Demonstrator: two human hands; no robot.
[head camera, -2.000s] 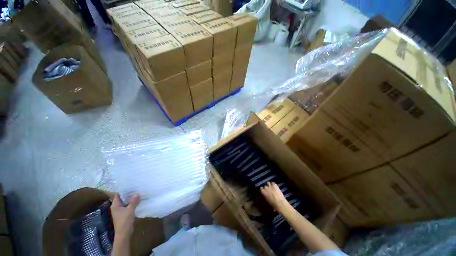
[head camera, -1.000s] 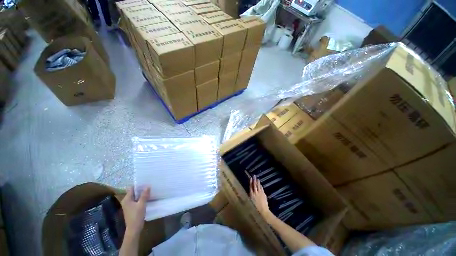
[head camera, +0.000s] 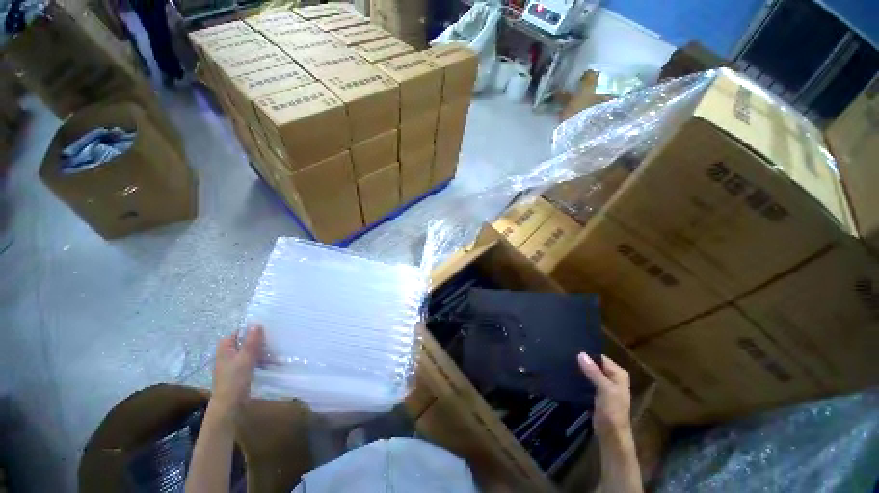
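Note:
My left hand (head camera: 234, 366) grips the left edge of a white ribbed air-column bag (head camera: 332, 323), held flat and looking empty. My right hand (head camera: 607, 385) grips the right edge of a flat black item (head camera: 530, 337), held above the supply carton (head camera: 453, 380). The item's left edge is close to the bag's right edge; I cannot tell if they touch. More dark items stand on edge in the supply carton, partly hidden under the held one.
A collecting carton (head camera: 106, 433) with ribbed wrapped items is at lower left. Printed cartons (head camera: 704, 241) with loose stretch film (head camera: 617, 125) stand at right. Palletized cartons (head camera: 328, 125) sit across the aisle. A distant open carton (head camera: 135, 197) is at upper left.
My right hand has come up out of the supply carton and moved right, now holding a black item. My left hand and the bag have shifted slightly left, and the bag is tilted differently.

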